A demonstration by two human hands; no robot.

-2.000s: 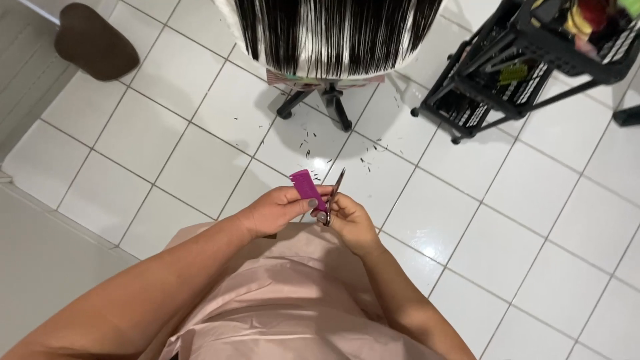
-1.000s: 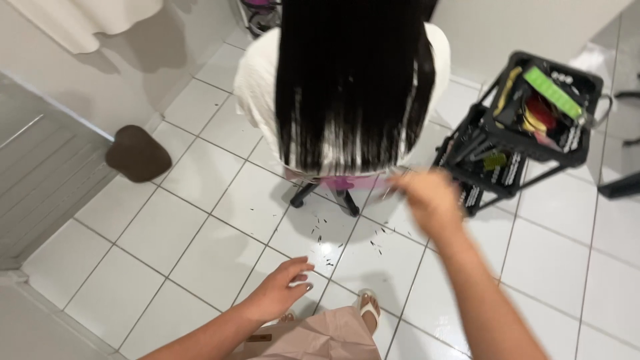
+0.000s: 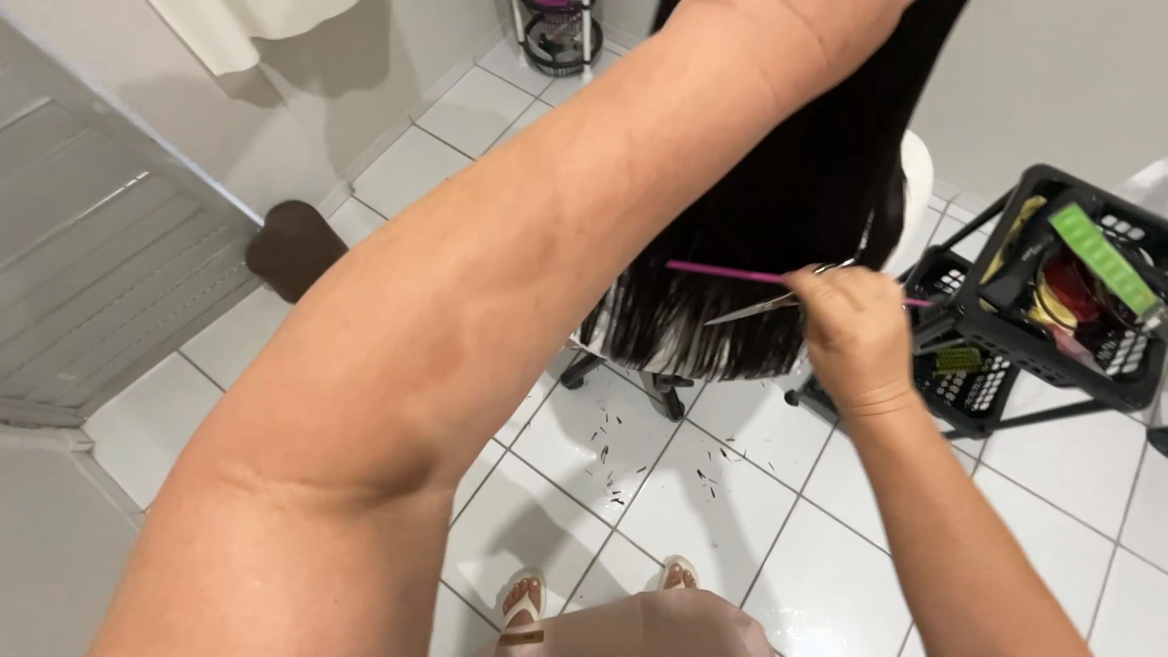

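My right hand (image 3: 853, 333) holds a pink comb (image 3: 725, 271) and a pair of metal scissors (image 3: 750, 311) together, beside the lower part of a seated person's long dark hair (image 3: 776, 201). The comb lies roughly level across the hair, and the scissor blades point left just below it. Whether the blades are parted is hard to tell. My left arm stretches across the view to the upper right, in front of the hair; the left hand itself is beyond the top edge. White cloth shows behind the thin hair ends.
A black trolley (image 3: 1049, 365) with baskets of hair tools and a green comb (image 3: 1102, 260) stands at the right. Cut hair bits (image 3: 616, 456) lie on the white floor tiles. The chair's wheeled base (image 3: 671, 397) is below the hair, and a brown object (image 3: 294, 251) is at the left.
My left hand has gone from low in front of me up and out past the top edge. The right hand, blurred beside the hair a second ago, now shows the comb across it.
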